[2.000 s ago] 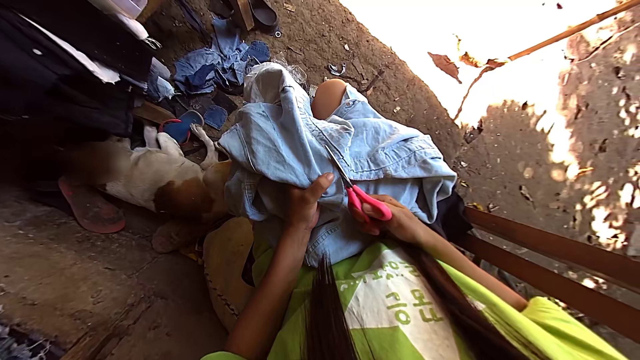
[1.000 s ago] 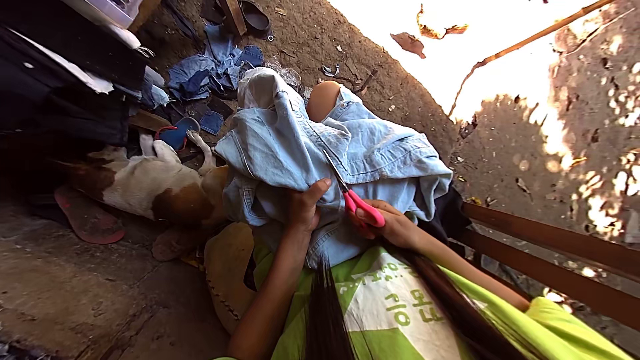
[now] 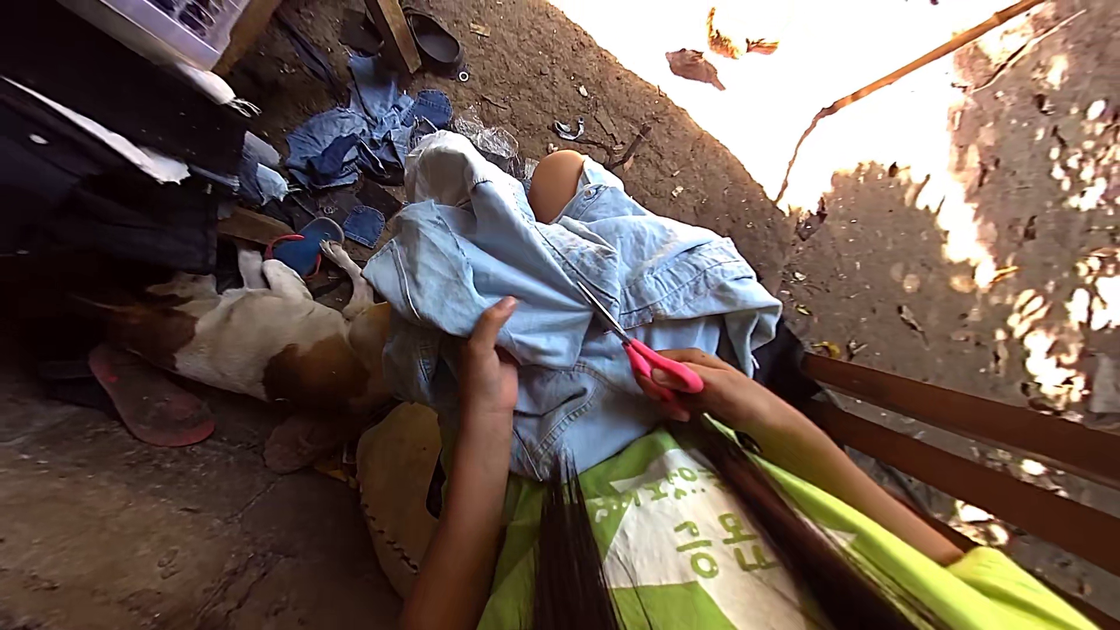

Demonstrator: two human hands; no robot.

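Note:
A light-blue denim garment (image 3: 507,262) lies bunched over my lap, one bare knee showing past its far edge. My right hand (image 3: 709,385) holds scissors with pink handles (image 3: 661,367); their metal blades point up and left, against the denim. Whether the blades are parted is hard to tell. My left hand (image 3: 490,363) is at the garment's near left part, thumb raised over the cloth, the other fingers hidden under or behind the denim, so its grip does not show.
A brown and white dog (image 3: 254,341) lies on the ground at left, beside a worn flip-flop (image 3: 149,398). Denim scraps (image 3: 350,131) lie beyond it. A plastic crate (image 3: 188,26) stands at top left. Wooden slats (image 3: 945,407) run along the right.
The left thumb, earlier laid on the denim near the scissors, now stands raised, and the left hand sits a little farther from the blades. The scissors remain in the right hand.

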